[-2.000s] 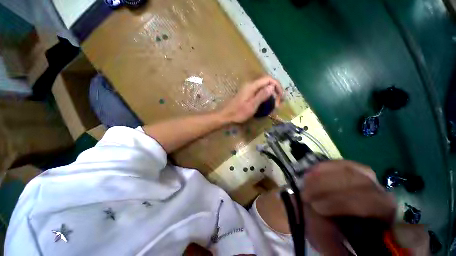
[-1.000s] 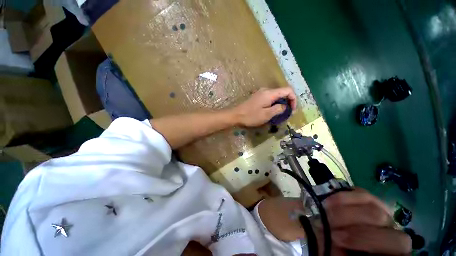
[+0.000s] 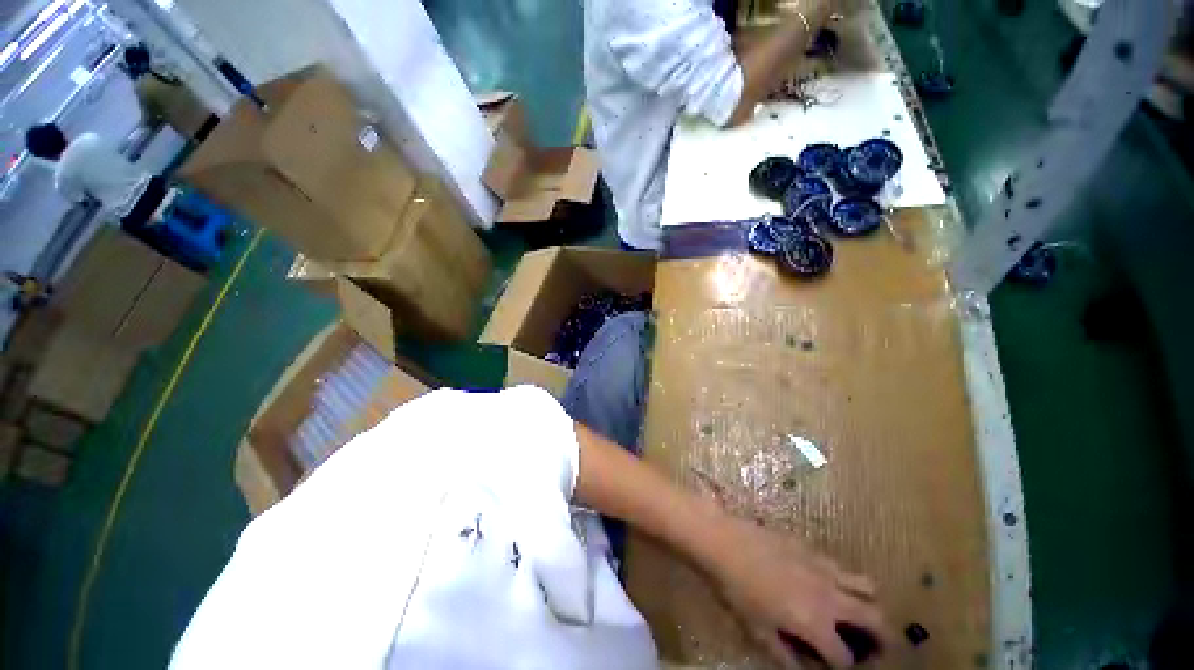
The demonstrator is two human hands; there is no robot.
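Observation:
My left hand [image 3: 805, 605] is low in the picture over the brown board [image 3: 851, 353]. Its fingers are curled over a dark unit [image 3: 858, 641], mostly hidden under them and blurred. A small black piece [image 3: 917, 634] shows on the board just right of my fingers. My right hand and the screwdriver are out of the picture. Several round dark units [image 3: 825, 164] lie in a pile at the far end of the board, partly on its white section.
A coworker in white [image 3: 661, 79] works at the far end. The green belt [image 3: 1087, 432] runs along the right, with a pale blurred band across it. An open carton of dark units [image 3: 537, 295] stands left of the board, another with pale contents [image 3: 341, 406] nearer. Two people are far left.
The view has swung up and left, showing the unit pile, coworker and cartons. My left hand now appears lower in the picture. My right hand and the screwdriver have left the view.

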